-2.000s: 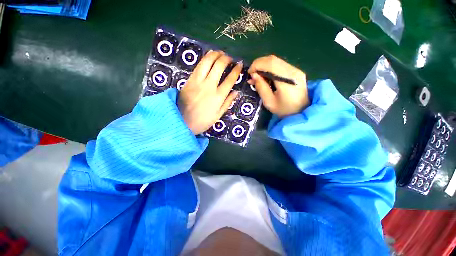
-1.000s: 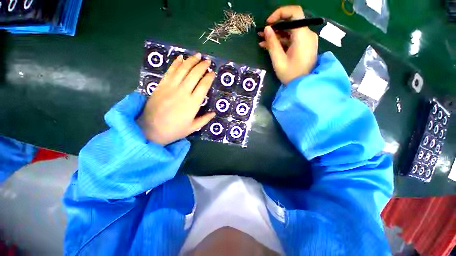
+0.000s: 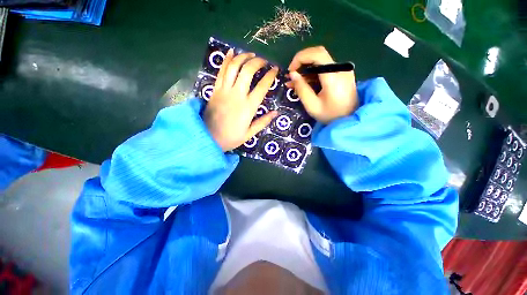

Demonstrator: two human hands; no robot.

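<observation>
A dark panel of round components point(image 3: 271, 148) with white rings lies tilted on the green bench top. My left hand point(image 3: 238, 102) lies flat across its left and middle part, fingers spread, and covers several components. My right hand point(image 3: 325, 89) holds black tweezers point(image 3: 335, 67) like a pen over the panel's upper right part. The tweezers' tip is near a ringed component beside my left fingertips; whether it holds a pin is too small to tell. A loose pile of thin metal pins point(image 3: 283, 25) lies beyond the panel.
Right side: a zip bag with a label point(image 3: 442, 106), a white paper slip point(image 3: 399, 42), a second clear bag point(image 3: 449, 17), a yellow loop point(image 3: 419, 12), a pale square part point(image 3: 492, 106) and a ringed tray stack point(image 3: 501, 173). Upper left: a blue-edged tray stack point(image 3: 63, 12).
Over the last second my right hand has moved from beside the pin pile down to the panel with the tweezers. My left hand and the panel have shifted right in the view.
</observation>
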